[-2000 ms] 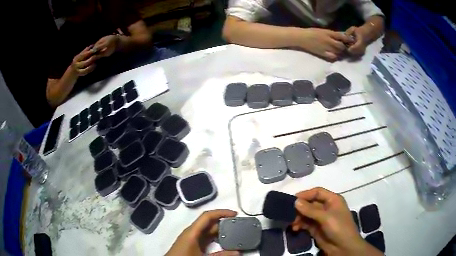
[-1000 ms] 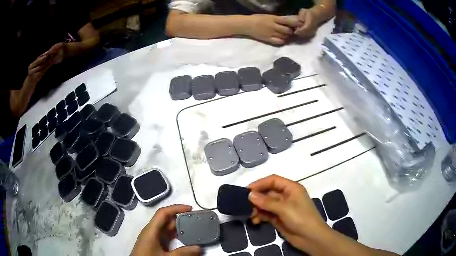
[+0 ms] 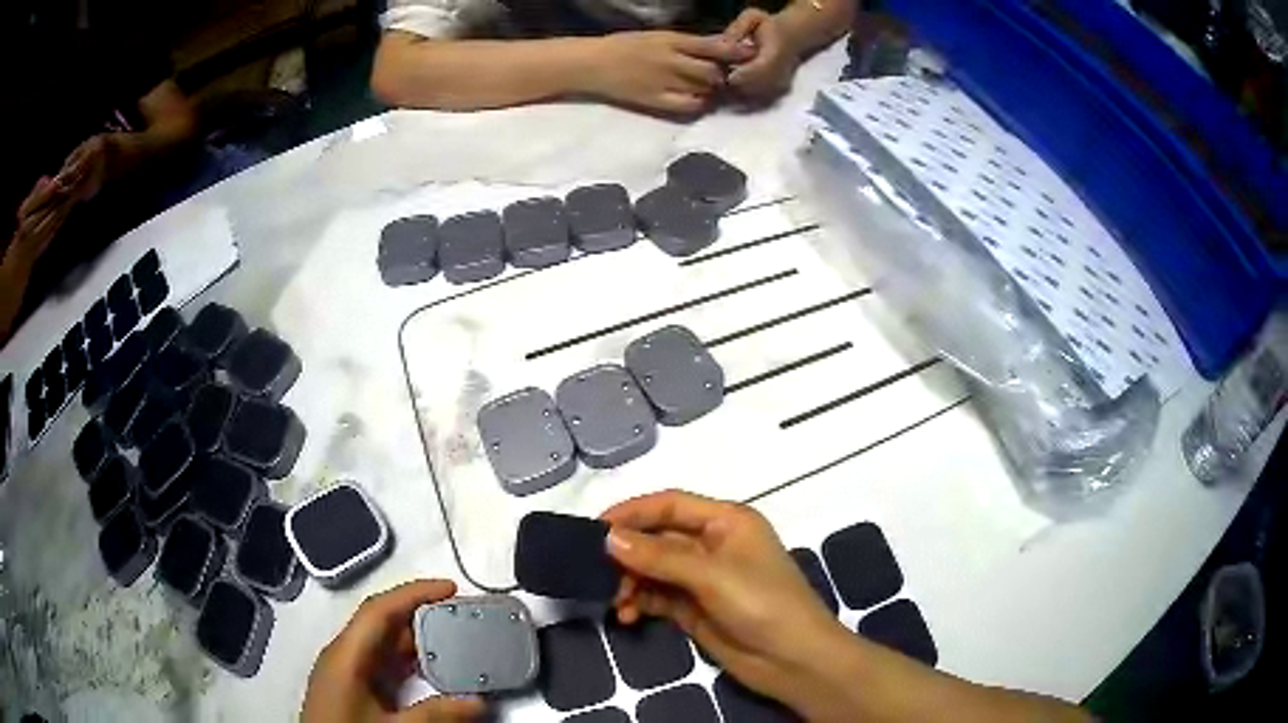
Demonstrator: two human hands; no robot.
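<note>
My left hand (image 3: 370, 661) holds a grey housing (image 3: 478, 646) by its left side, its plain dotted face up. My right hand (image 3: 706, 572) pinches a loose black pad (image 3: 565, 555) by its right edge, just above and to the right of the housing, apart from its face. Below my right hand, rows of black pads (image 3: 576, 664) lie on a white sheet. Three grey housings (image 3: 605, 414) lie in a slanting row beyond my hands. A heap of padded housings (image 3: 212, 424) lies at left, with one pale-rimmed padded housing (image 3: 338, 533) at its right edge.
More grey housings (image 3: 537, 230) stand in a row farther back. Bagged sheet stock (image 3: 989, 240) lies at right beside a blue crate (image 3: 1116, 156). Another pad sheet (image 3: 198, 254) is at far left. A clear bottle (image 3: 1236, 417) is at far right. Two people's hands show across the table.
The view has turned right, so the table things sit farther left in the picture. Both hands keep their hold, and the pad stays beside the housing.
</note>
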